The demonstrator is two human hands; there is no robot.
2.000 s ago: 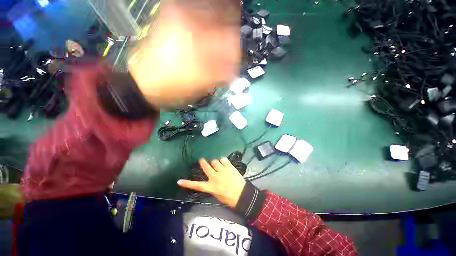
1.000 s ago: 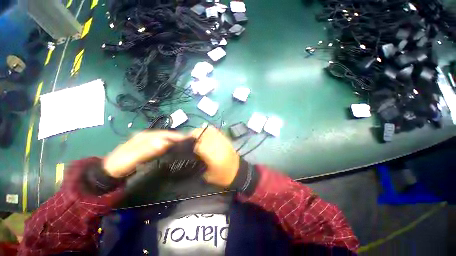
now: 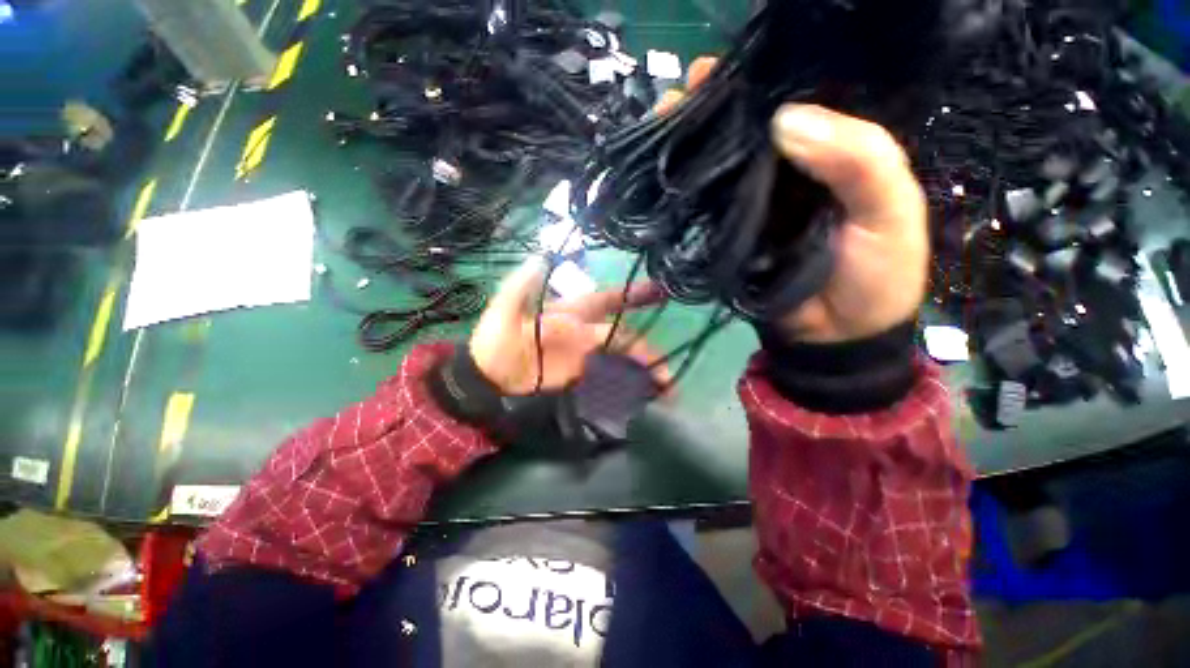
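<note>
My right hand is raised at the upper centre right, closed around a large bundle of looped black cables. Black square modules hang from the bundle on thin cables, in front of my left hand. My left hand is lower and to the left, palm up with fingers spread. The hanging modules partly hide it, and I cannot tell if they touch the palm. White-faced modules lie on the green table behind the bundle, partly hidden.
A tangled cable heap lies at the back, another heap with modules at right. A white paper sheet lies by yellow tape lines at left. A pale metal post stands upper left. A red bin sits below the table edge.
Both hands were together low over dark cables. My right hand has since risen up and right with the cable bundle. My left hand has opened beneath the dangling modules.
</note>
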